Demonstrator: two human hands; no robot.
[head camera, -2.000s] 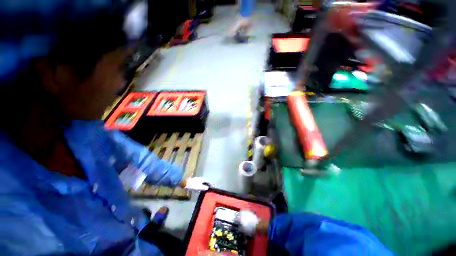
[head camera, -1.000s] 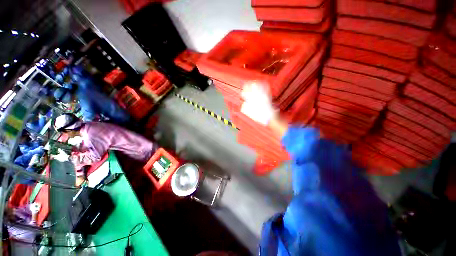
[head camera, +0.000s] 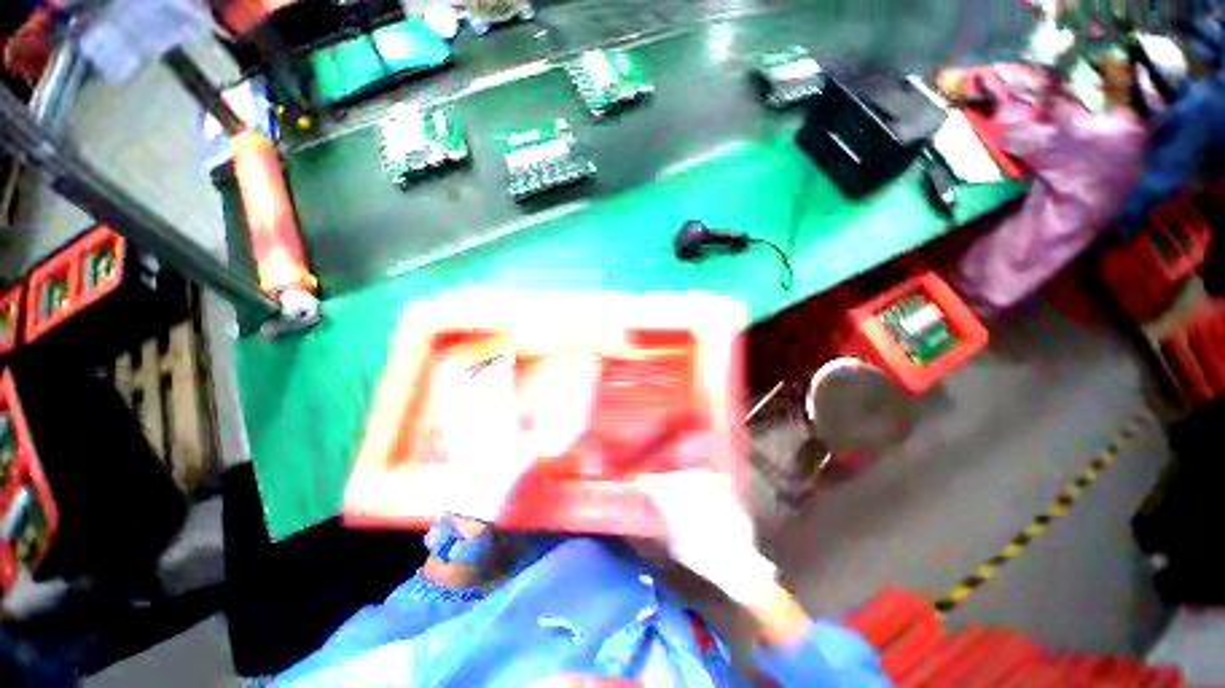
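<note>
A red-orange foam tray (head camera: 370, 464) with two pockets is in front of me, over the near edge of the green mat, and looks blurred. A crinkly red-pink bag (head camera: 645, 403) seems to line its right pocket. My gloved left hand (head camera: 490, 437) reaches over the front rim into the left pocket; its fingers are blurred, so its grip is unclear. A blue band is at that wrist. My gloved right hand (head camera: 712, 531) holds the tray's front right edge.
Several green circuit boards (head camera: 547, 159) lie on the dark conveyor (head camera: 349, 222). A scanner (head camera: 705, 241) and black box (head camera: 867, 132) are on the bench. Right: a stool (head camera: 860, 406), a tray with a board (head camera: 919, 331), and a person in pink (head camera: 1061, 188). Red trays (head camera: 967, 659) are stacked at bottom right.
The view has swung from the tray stacks back to the bench. One hand was at a stack; now both hands are at a tray in front of me.
</note>
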